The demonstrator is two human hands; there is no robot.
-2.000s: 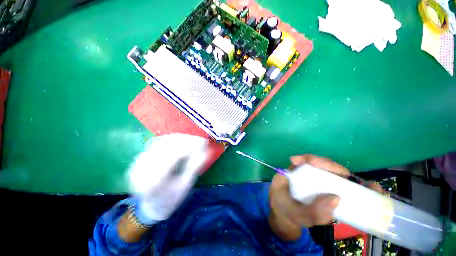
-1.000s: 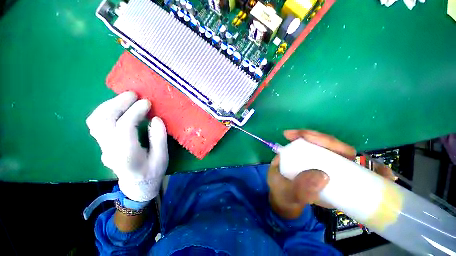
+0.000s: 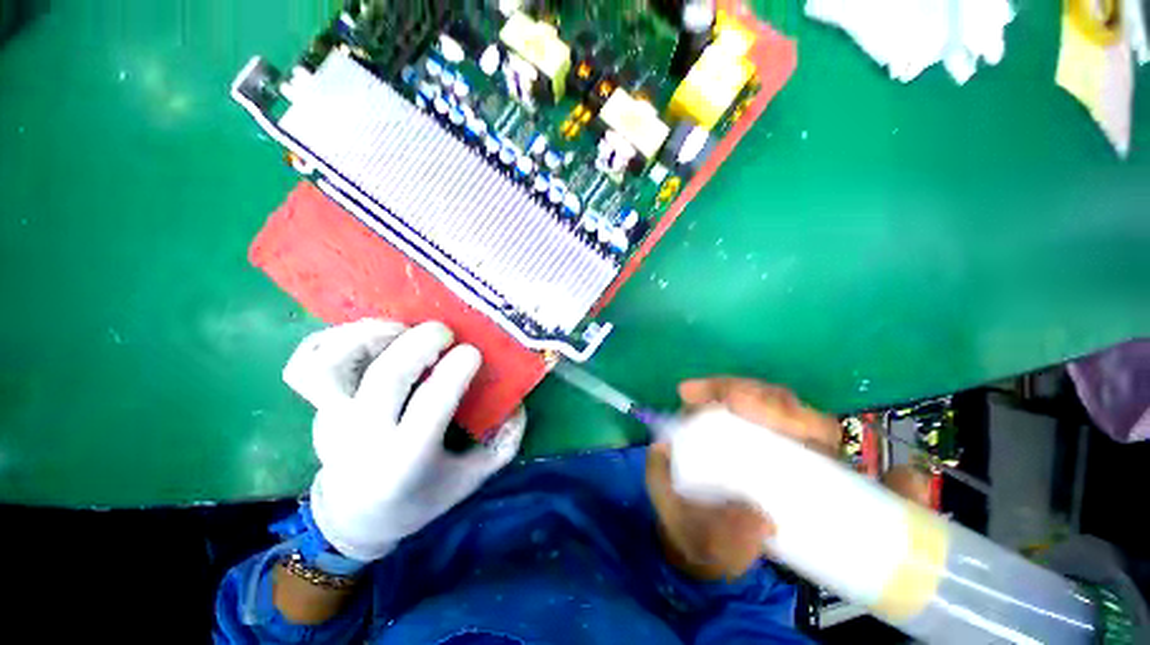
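The circuit board lies tilted on the red foam pad, its silver ribbed heatsink along the edge nearest me. My left hand, in a white knit glove, holds the pad's near edge, fingers on top and thumb at the near corner. My bare right hand is closed around the large white syringe, which has a yellowish band. Its needle points up-left, the tip at the board's near corner by the metal bracket. Whether the tip touches is hard to tell.
The green bench ends just in front of my body. A crumpled white cloth and a yellow tape roll lie at the far right. Below the bench edge at right are more boards and a purple sleeve or cloth.
My left hand has moved right and closed on the pad's near edge, where it was resting loosely at the pad's left. The syringe has shifted slightly left and lower in view, its needle still at the corner.
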